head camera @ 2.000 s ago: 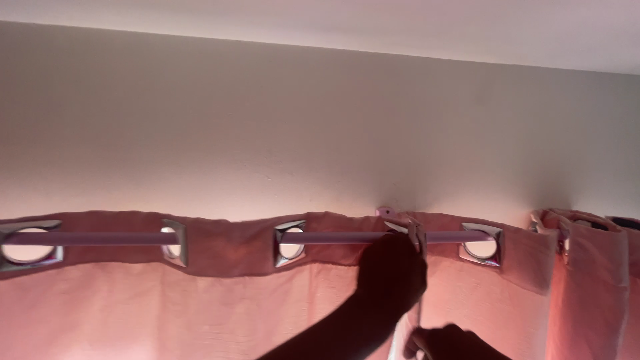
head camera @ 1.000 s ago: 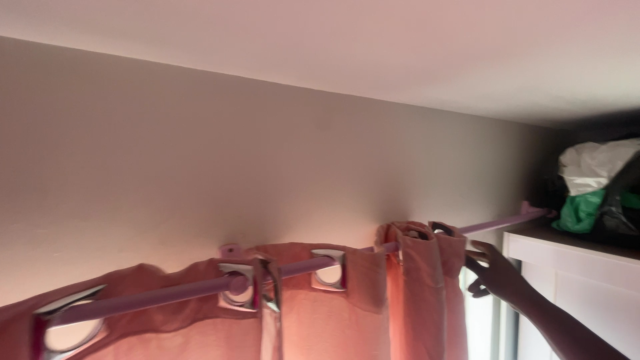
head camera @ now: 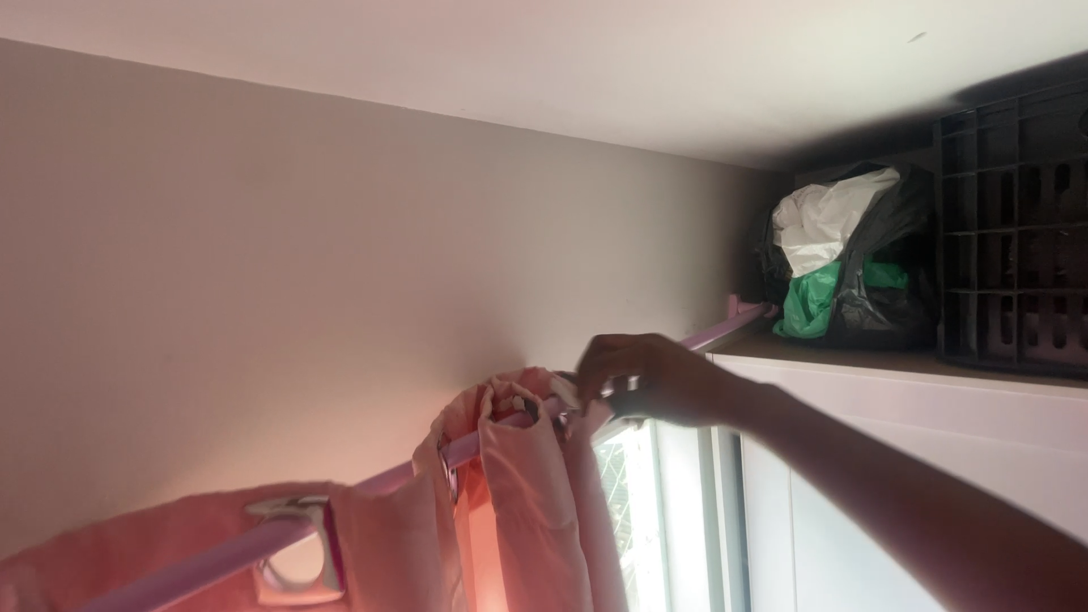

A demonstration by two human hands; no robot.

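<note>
My right hand reaches in from the lower right and grips the top edge of the pink curtain at its right end. The curtain hangs by square metal-look eyelets on a purple curtain rod. Its right part is bunched in folds, while the left part spreads flatter along the rod. Beyond my hand the bare rod runs on to a wall bracket. My left hand is out of view.
On top of a white cabinet stand a black plastic bag with white and green bags in it, and a black plastic crate. A window with a patterned grille shows behind the curtain's right edge. The ceiling is close above.
The view has swung right. Two hands were at an eyelet fold at first; one second ago a single hand was open beside the curtain's right end, and now it holds the edge.
</note>
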